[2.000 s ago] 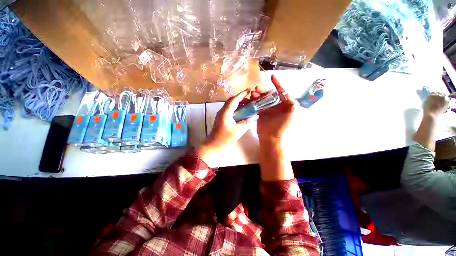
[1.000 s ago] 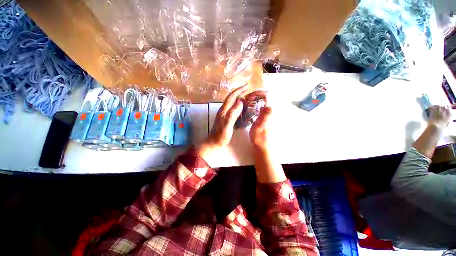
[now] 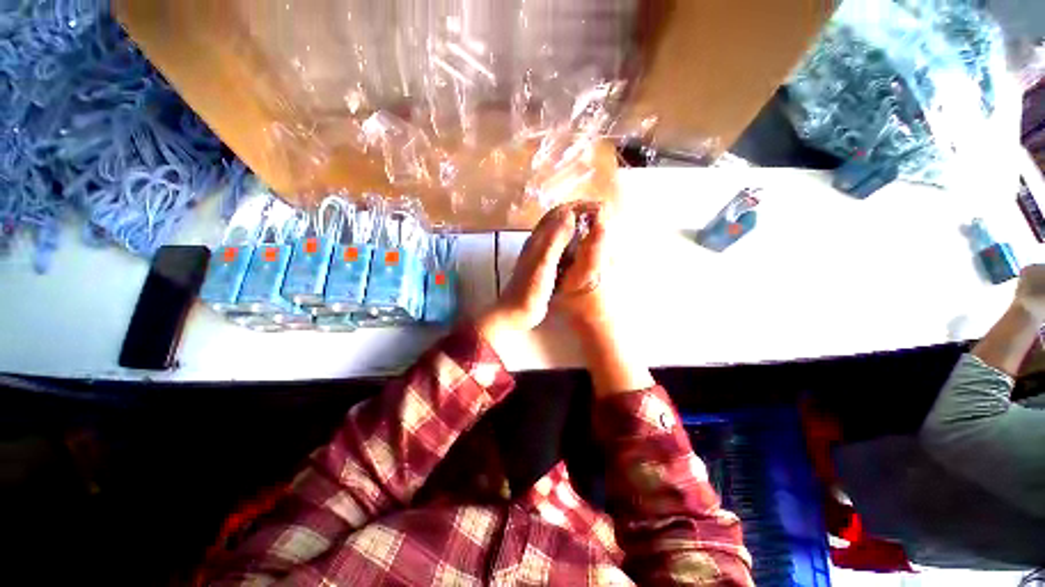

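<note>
My left hand [image 3: 534, 271] and my right hand [image 3: 583, 259] are closed together around a small carded cable pack [image 3: 574, 243] above the white tabletop. Only a dark, shiny sliver of it shows between my fingers; whether a clear shell surrounds it cannot be told. A tight row of packed units [image 3: 350, 273], blue below with white loops above and orange marks, stands at left. A single carded cable [image 3: 728, 226] lies on the tabletop right of my hands.
A large carton [image 3: 258, 120] holding clear plastic boxes [image 3: 458, 126] stands beyond my hands. A black phone [image 3: 165, 307], loose cables [image 3: 138, 161], bagged stock [image 3: 888, 92] and a blue crate [image 3: 791, 505] surround the work. Another person's forearm [image 3: 1011, 336] is at right.
My hands have come together and closed around the pack, which showed openly between them before. The view has shifted slightly. The other person's hand has moved toward the right edge, leaving a blue-carded piece on the table.
</note>
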